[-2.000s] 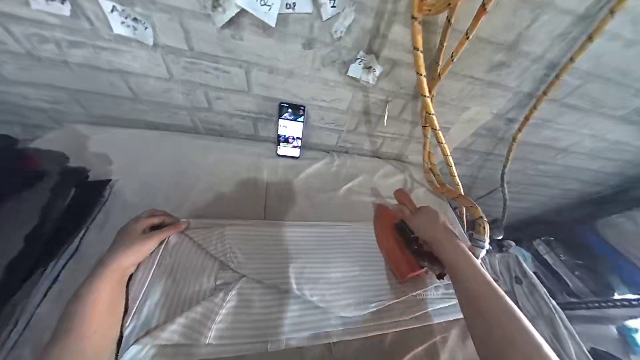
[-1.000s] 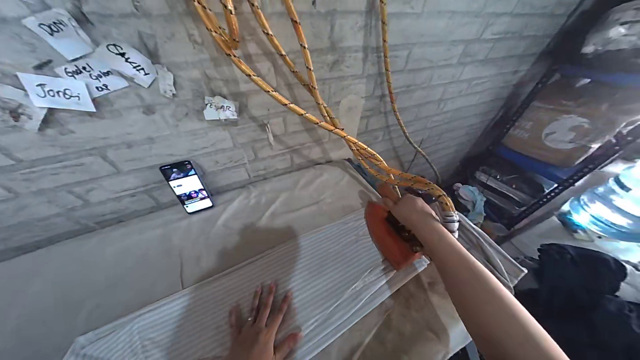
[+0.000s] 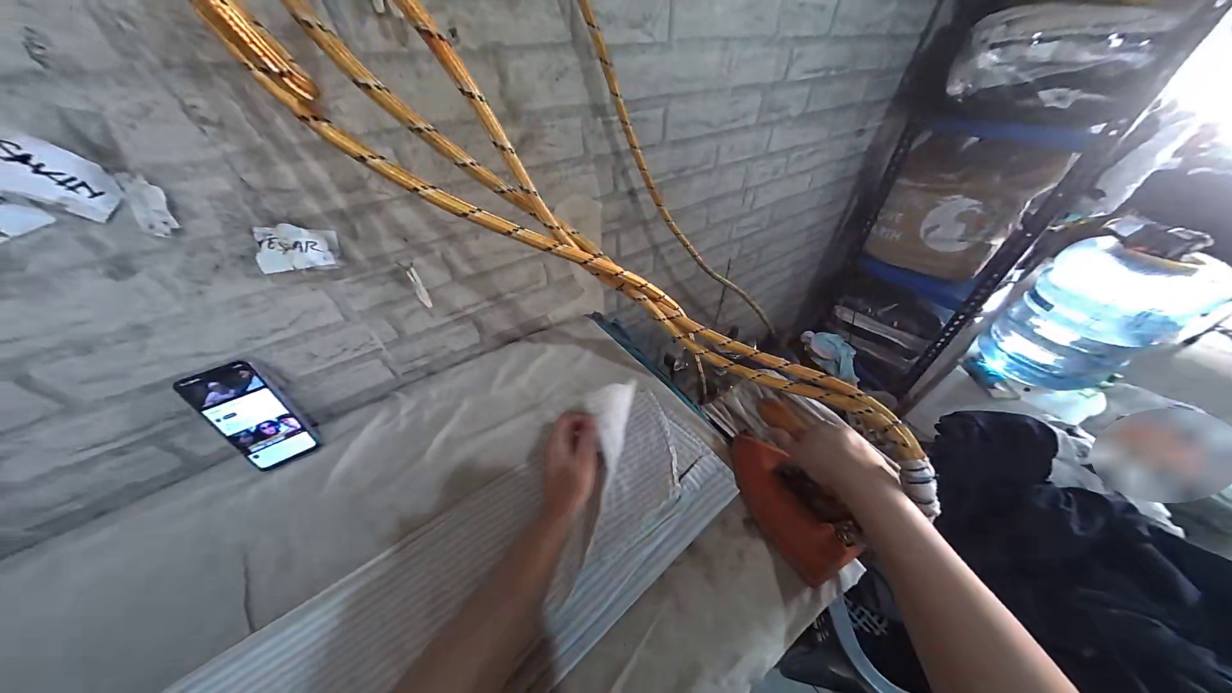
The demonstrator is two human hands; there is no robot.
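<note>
My left hand (image 3: 572,464) pinches a lifted edge of the striped cloth (image 3: 414,587), whose end is folded back near the right end of the padded ironing surface (image 3: 375,462). In my right hand (image 3: 835,460) is the handle of an orange clothes iron (image 3: 784,520). The iron is at the right edge of the surface, just right of the cloth; its soleplate is hidden. A yellow cord bundle (image 3: 626,279) runs down to the wrapped end beside my right wrist.
A lit phone (image 3: 246,414) leans on the grey brick wall (image 3: 481,289). At the right stand a metal shelf (image 3: 972,279) with wrapped packages, a large water bottle (image 3: 1068,308) and a heap of dark clothes (image 3: 1068,558). Paper scraps (image 3: 295,248) hang on the wall.
The iron has moved off the cloth toward the right edge. My left hand, flat on the cloth a second ago, now holds its lifted end. The view has swung right.
</note>
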